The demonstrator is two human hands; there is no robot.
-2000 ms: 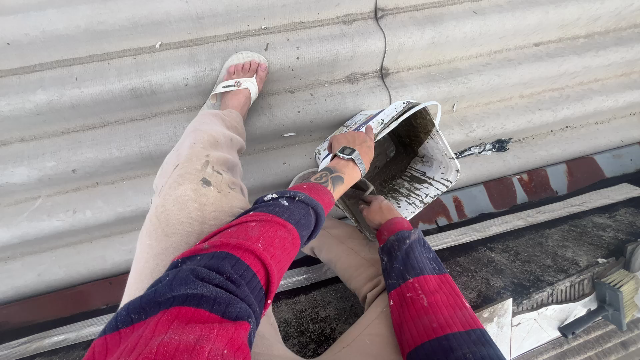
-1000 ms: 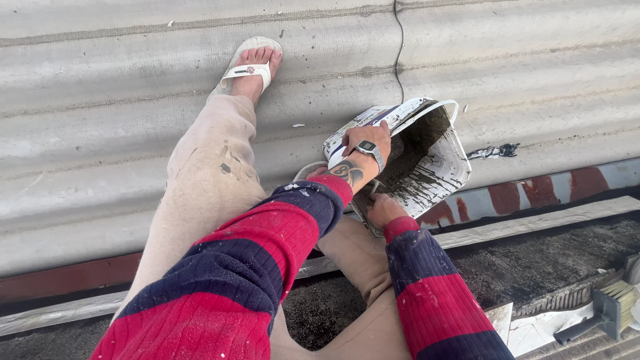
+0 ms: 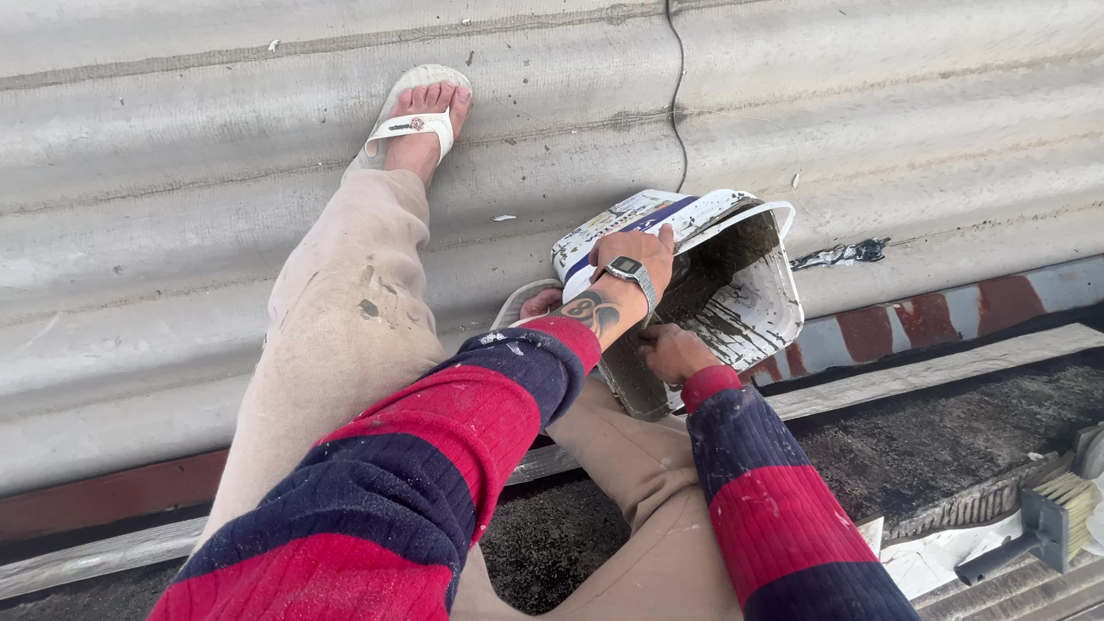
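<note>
A white plastic bucket (image 3: 759, 302), smeared with dark grey wet material, lies tipped on its side with its mouth toward the right. My left hand (image 3: 636, 263), with a metal digital watch at the wrist, is pressed on the bucket's outer wall near the rim. Inside the mouth, my right hand (image 3: 677, 354) has its fingers curled around what seems to be a tool handle; most of that tool is hidden by my left wrist and the bucket. Dark residue coats the bucket's inner walls.
Corrugated roofing sheets (image 3: 216, 233) span the upper view, crossed by a thin dark cable (image 3: 679, 95). A painted, rusty metal edge (image 3: 931, 319) and a wooden batten (image 3: 940, 369) run below. At lower right lies a wide brush (image 3: 1048, 522). A sandalled foot (image 3: 418, 121) rests on the sheets.
</note>
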